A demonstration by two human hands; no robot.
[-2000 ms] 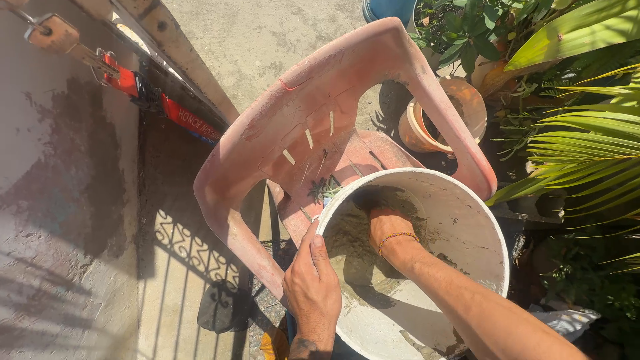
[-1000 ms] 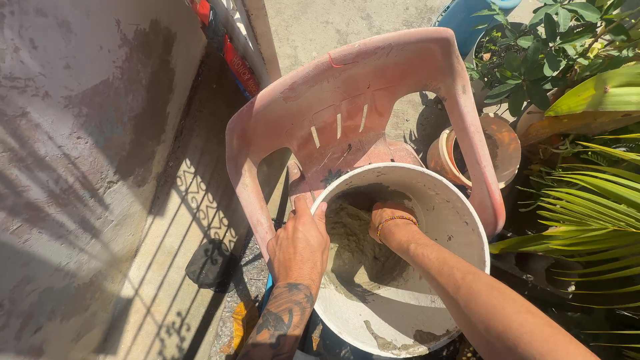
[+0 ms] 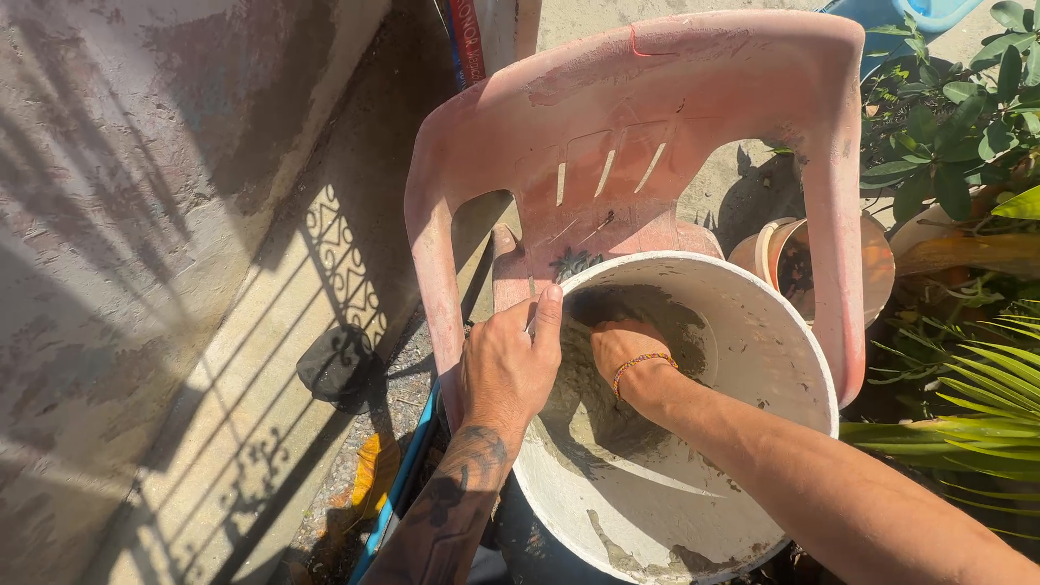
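A white plastic bucket (image 3: pixel 756 325) stands tilted at the front of a faded red plastic chair (image 3: pixel 585 97). Wet grey cement-like mix (image 3: pixel 589 406) lies at its bottom and smears its inner wall. My left hand (image 3: pixel 512 357) grips the bucket's rim on the left, thumb on top. Inside the bucket, my right hand (image 3: pixel 634 357), with a woven bracelet (image 3: pixel 642 361) at the wrist, reaches down into the mix. Its fingers are hidden, so whether they hold anything does not show.
A rough plastered wall (image 3: pixel 106 203) runs along the left. Beside it lies a dark round object (image 3: pixel 335 361) on the ground. Terracotta-coloured pots (image 3: pixel 873 264) and green plants (image 3: pixel 951 146) crowd the right. A blue basin (image 3: pixel 918 28) is at the top right, and a blue pipe (image 3: pixel 398 487) at lower left.
The view has shifted. My right hand stays down in the bucket and my left hand stays on its rim, with the left forearm now more in view than at first.
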